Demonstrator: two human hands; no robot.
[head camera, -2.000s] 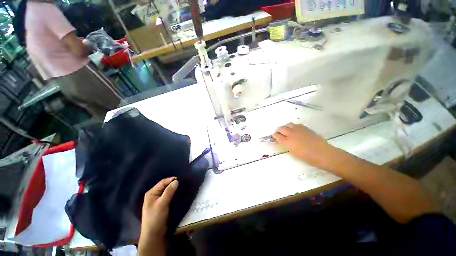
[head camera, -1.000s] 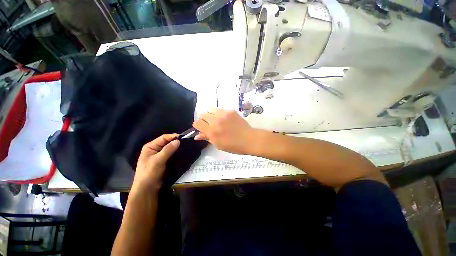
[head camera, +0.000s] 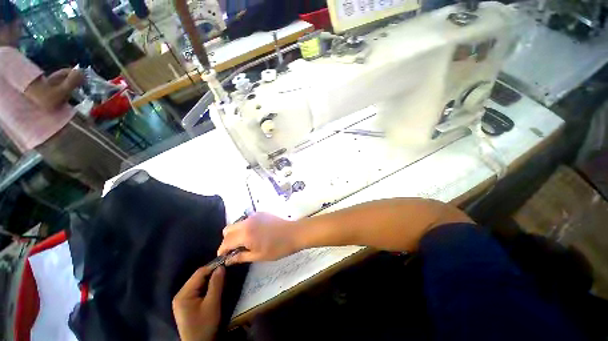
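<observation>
A thin black fabric piece (head camera: 153, 246) spreads over the left part of the machine table. My left hand (head camera: 200, 303) pinches its right edge between thumb and fingers. My right hand (head camera: 261, 238) is beside it at the same edge, closed on slim dark snips (head camera: 230, 256), whose tips meet the fabric at my left fingertips. The snips are mostly hidden by my fingers. The lit presser foot and needle area (head camera: 287, 188) of the white sewing machine (head camera: 347, 86) lies just beyond my right hand.
Thin tweezers (head camera: 363, 133) lie on the machine bed. Black-handled scissors (head camera: 497, 121) are at the table's far right. A red tray (head camera: 27, 300) with a white sheet is at the left. A person in pink (head camera: 40, 100) stands behind left, near another table.
My right hand has moved from the machine bed to the fabric edge at my left hand, with the snips in it; they no longer lie on the bed. The camera view has shifted.
</observation>
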